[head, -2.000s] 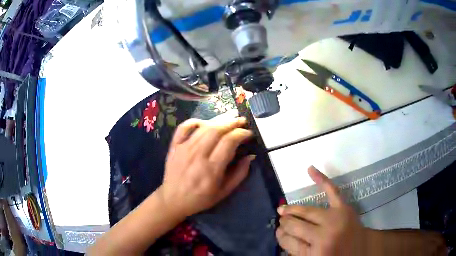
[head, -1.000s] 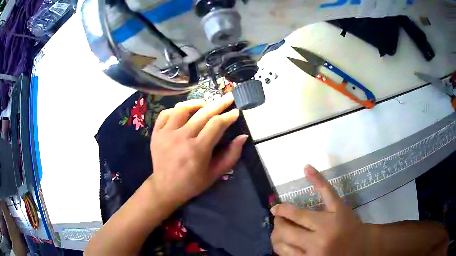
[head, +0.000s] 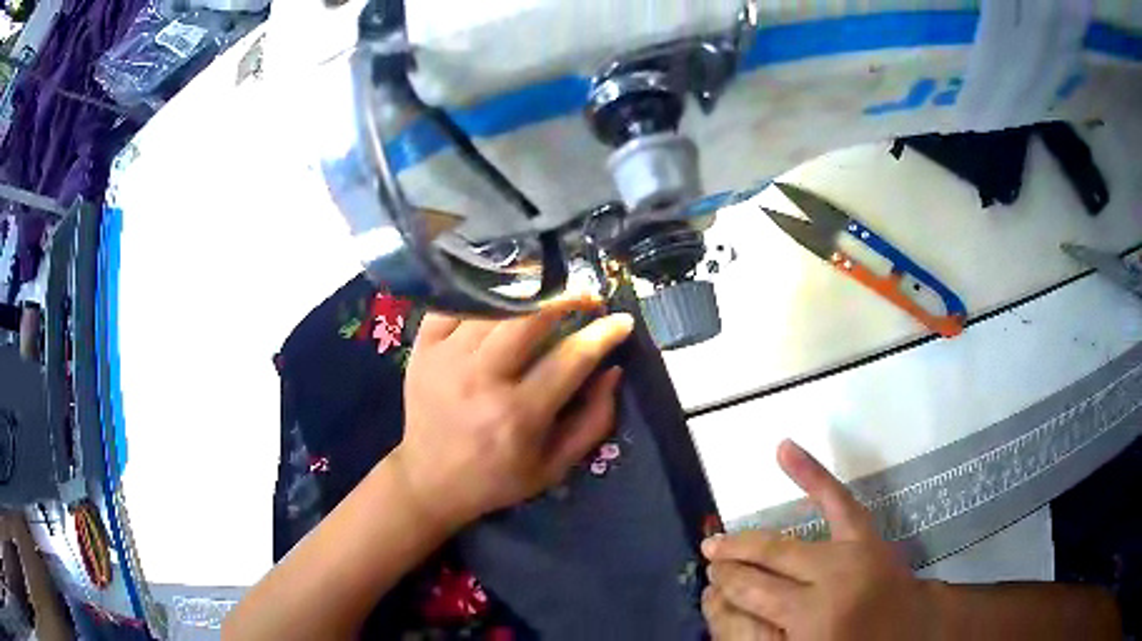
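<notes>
A dark floral fabric panel (head: 344, 432) lies on the machine bed and hangs over the front edge, with red and pink flowers and a duller greyish side up at the right. My left hand (head: 501, 407) lies flat on it, fingertips at the seam edge (head: 658, 394) just before the needle area, which the machine head and fingers mostly hide. My right hand (head: 814, 564) pinches the fabric's right edge near the table front, index finger raised off the cloth.
The white sewing machine head (head: 827, 75) spans the top, its grey tension dial (head: 680, 313) beside my left fingertips. Open thread snips (head: 877, 269) and black scraps (head: 989, 163) lie right. A measuring strip (head: 989, 482) lines the front edge. Purple cloth (head: 63, 119) is far left.
My view has shifted. My left hand stays on the fabric close to the needle area, and a small pink flower below it now shows more clearly. My right hand keeps its pinch.
</notes>
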